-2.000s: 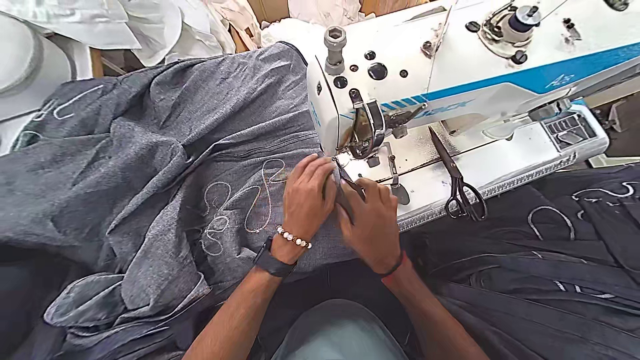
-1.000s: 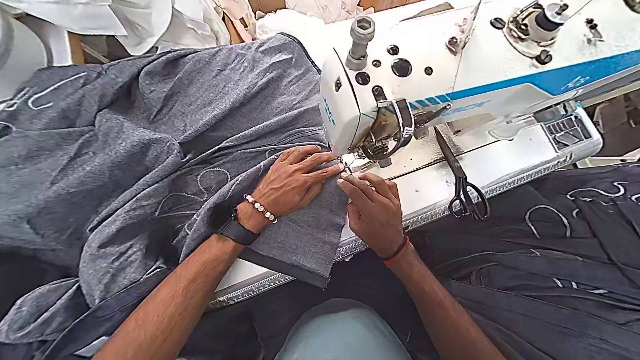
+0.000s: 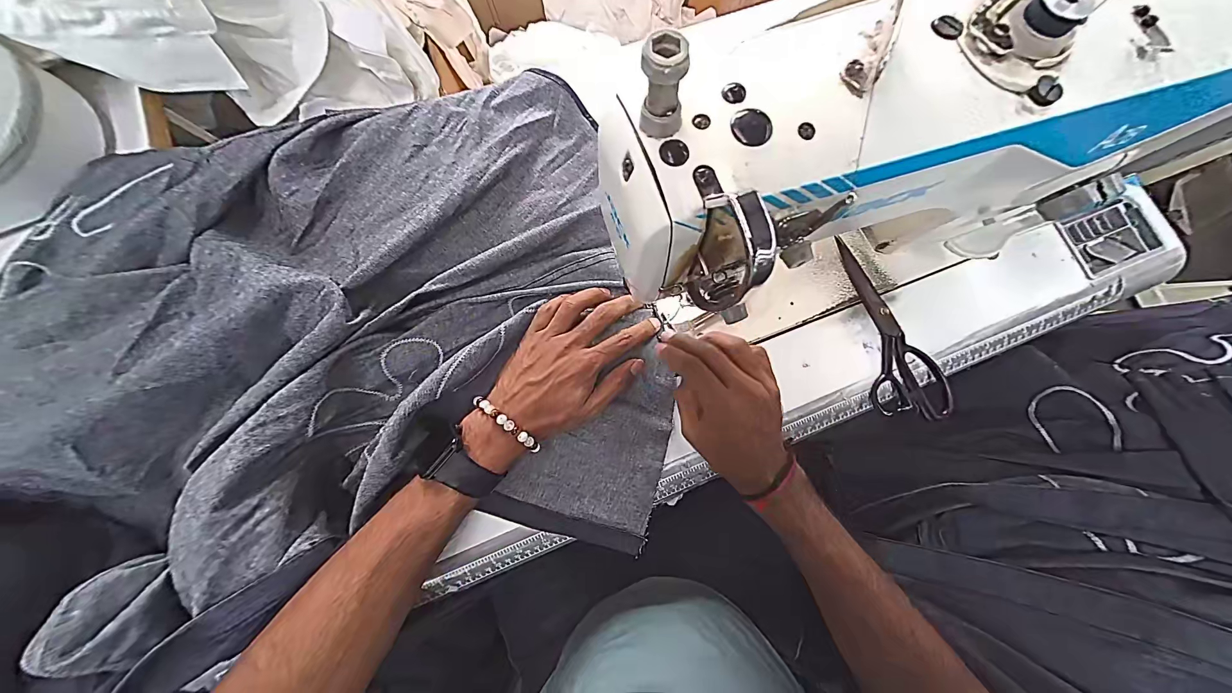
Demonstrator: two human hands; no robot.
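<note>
Grey woven fabric (image 3: 279,279) with a dark edge spreads from the left up to the needle area of a white and blue sewing machine (image 3: 770,125). My left hand (image 3: 558,371) lies on the fabric with its fingers spread, fingertips beside the presser foot. Close by on the right, my right hand (image 3: 727,404) has its thumb and index finger pinched at the fabric's edge near the needle. The fingers partly hide what they pinch. Black-handled scissors (image 3: 895,351) lie on the machine bed, right of my right hand.
Dark fabric (image 3: 1049,500) with light loose threads is heaped at the right. White cloth pieces (image 3: 279,48) are piled at the back left. A measuring scale (image 3: 828,414) runs along the bed's front edge. My knee (image 3: 674,640) is below it.
Since two seconds ago my left hand has turned flatter and spread its fingers over the fabric. The fabric's corner now hangs over the bed's front edge. The scissors stay on the bed.
</note>
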